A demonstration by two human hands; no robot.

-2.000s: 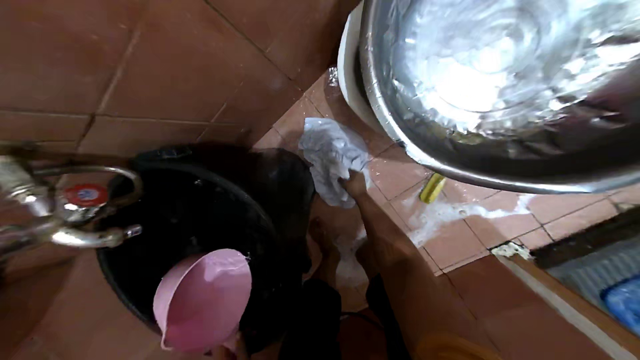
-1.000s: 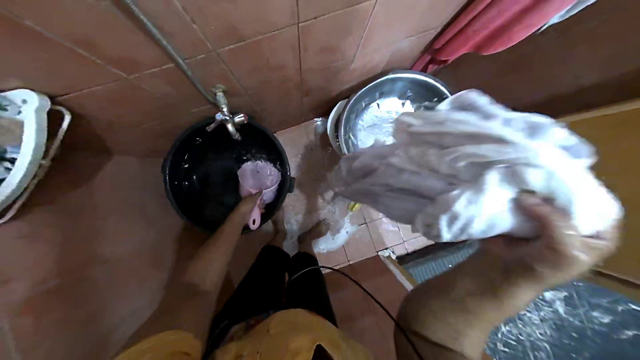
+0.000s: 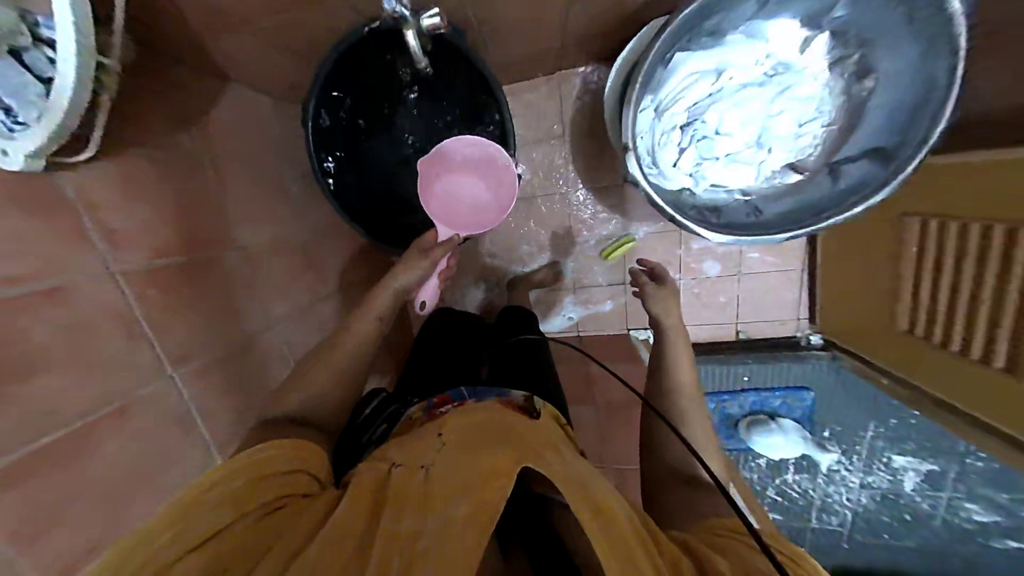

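Note:
My left hand (image 3: 429, 260) is closed on the handle of a pink plastic dipper (image 3: 468, 186), whose bowl is over the right edge of a black tub (image 3: 352, 204) of dark water. My right hand (image 3: 656, 290) holds nothing, its fingers apart and bent, above the tiled floor. Just beyond its fingertips lies a small yellow-green scrubbing block (image 3: 618, 247). Wet white cloth (image 3: 732, 112) lies inside the large metal basin (image 3: 904, 152) at the upper right.
A metal tap (image 3: 416, 40) hangs over the tub. Soapy water wets the floor tiles (image 3: 596, 308). At the upper left is a white basket (image 3: 76, 72) with things in it. A wooden door (image 3: 864, 264) and a blue mat (image 3: 724, 408) are at the right. A dark cable crosses near my right arm.
The white cloth my right hand held up one second ago is out of that hand, which is now lower and empty. My left hand has lifted the dipper from inside the tub to its edge.

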